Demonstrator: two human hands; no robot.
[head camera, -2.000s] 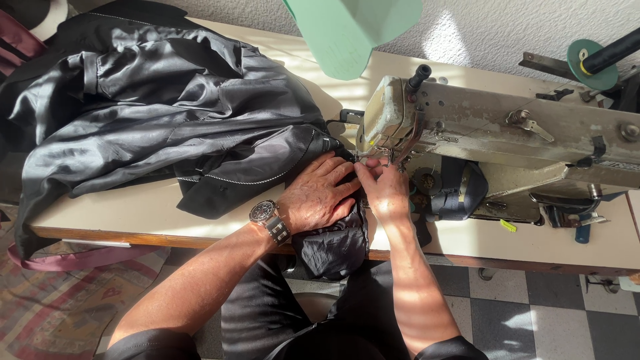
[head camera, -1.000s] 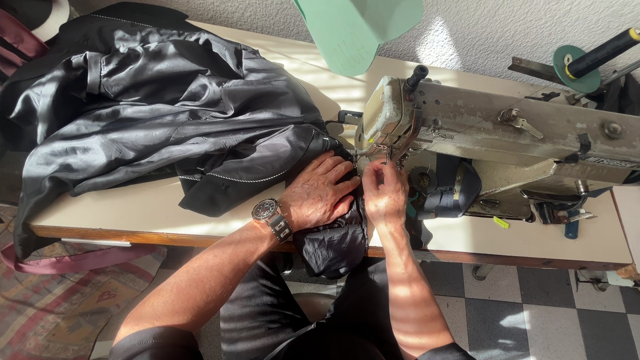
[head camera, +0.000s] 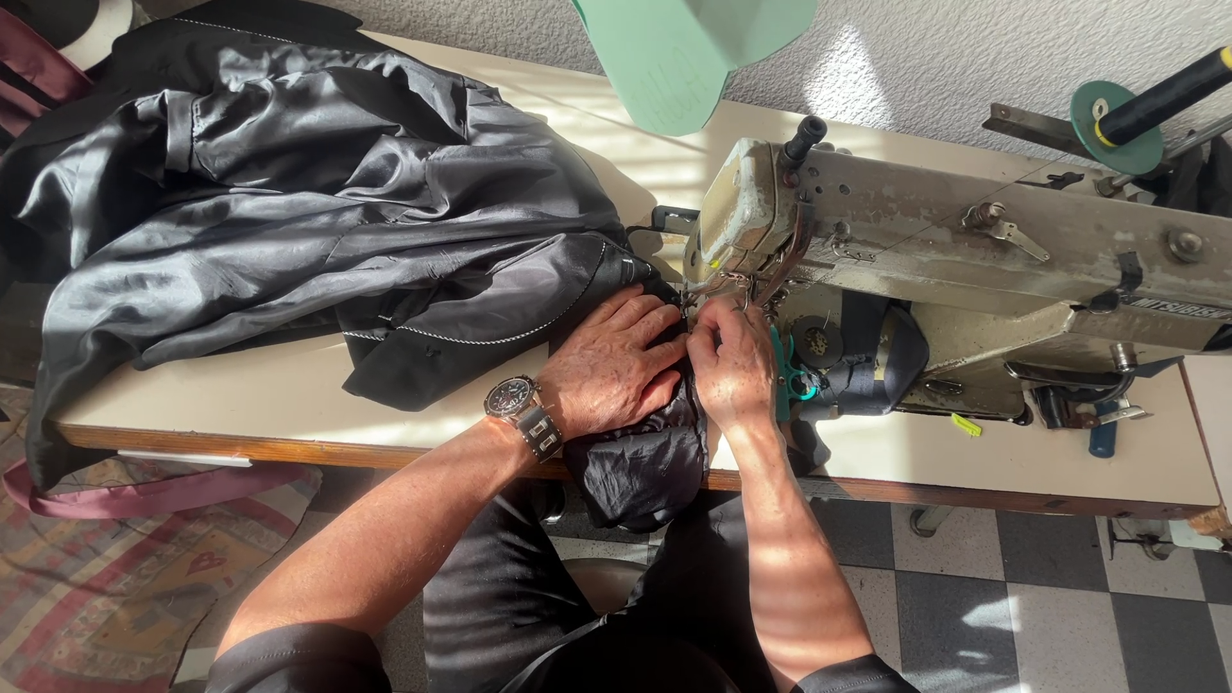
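A black satin-lined jacket (head camera: 385, 212) spreads over the left of the sewing table, and part of it runs under my hands and over the front edge. My left hand (head camera: 616, 371), with a wristwatch (head camera: 512, 397) at its wrist, lies flat on the dark cloth (head camera: 640, 472) with fingers somewhat spread. Close to the needle area of the Mitsubishi sewing machine (head camera: 751, 217), my right hand (head camera: 733, 361) has its fingers bent and thumb near the index finger. Whether it pinches the cloth or a thread is hidden.
Right of my right hand lie teal-handled scissors (head camera: 797, 377), a round dark disc (head camera: 816, 342) and folded dark cloth (head camera: 881, 356). A thread spool (head camera: 1165, 96) stands behind the machine. A green sheet (head camera: 674, 67) hangs over the table's back. A yellow-green piece (head camera: 965, 424) lies near the front edge.
My left hand stays on the cloth. The teal scissor handles beside my right hand now show; earlier they did not.
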